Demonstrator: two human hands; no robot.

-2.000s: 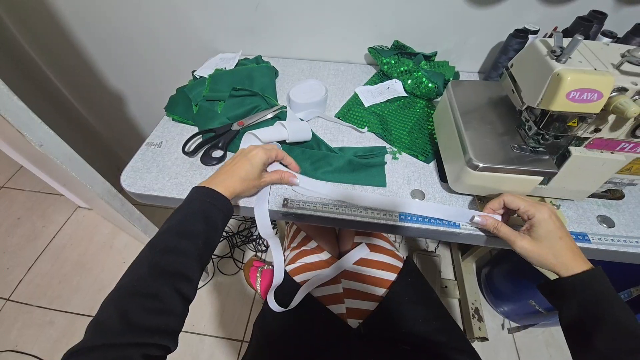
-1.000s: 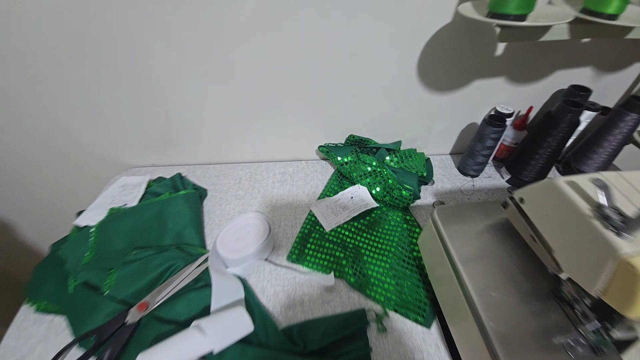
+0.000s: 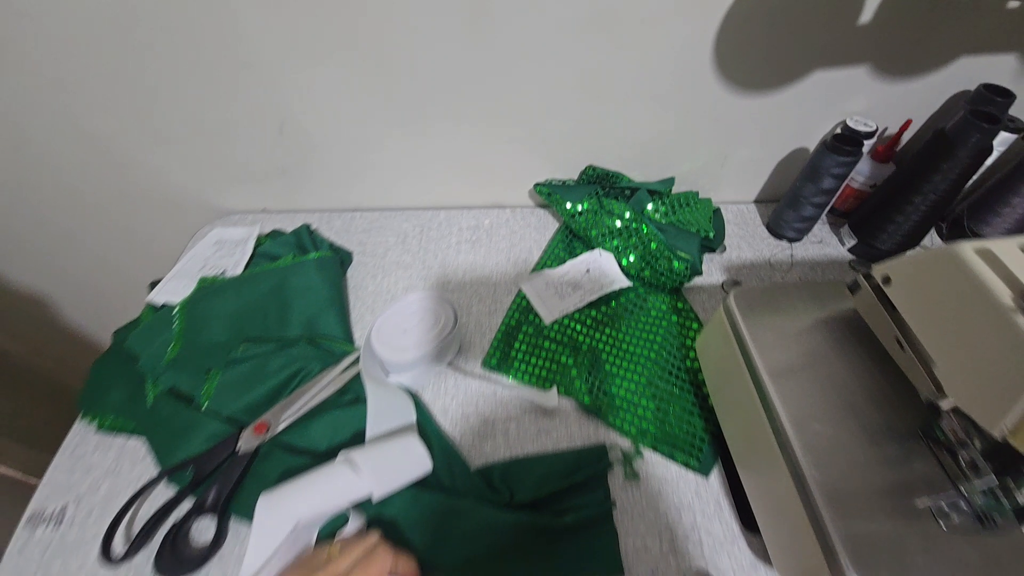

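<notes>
My left hand (image 3: 352, 558) shows only in part and blurred at the bottom edge, beside the folded white elastic band (image 3: 344, 476) and over the dark green fabric (image 3: 528, 512). Whether its fingers hold anything is unclear. My right hand is out of view. The band runs up to a white roll (image 3: 414, 328) standing on the table. Black-handled scissors (image 3: 260, 430) lie tilted across the green fabric pile (image 3: 272, 312), left of the band. Right of the roll lies green sequined fabric (image 3: 608, 344) with a paper slip (image 3: 574, 284) on it.
A sewing machine (image 3: 808, 400) with a metal plate fills the right side. Behind it, against the wall, stand dark thread cones (image 3: 920, 184) and a red-capped bottle (image 3: 868, 172). Another written paper (image 3: 208, 260) lies at the table's left (image 3: 56, 496).
The view has moved up and closer over the table. Two seconds ago both hands held the white band along a measuring tape at the front edge; now only part of one hand shows.
</notes>
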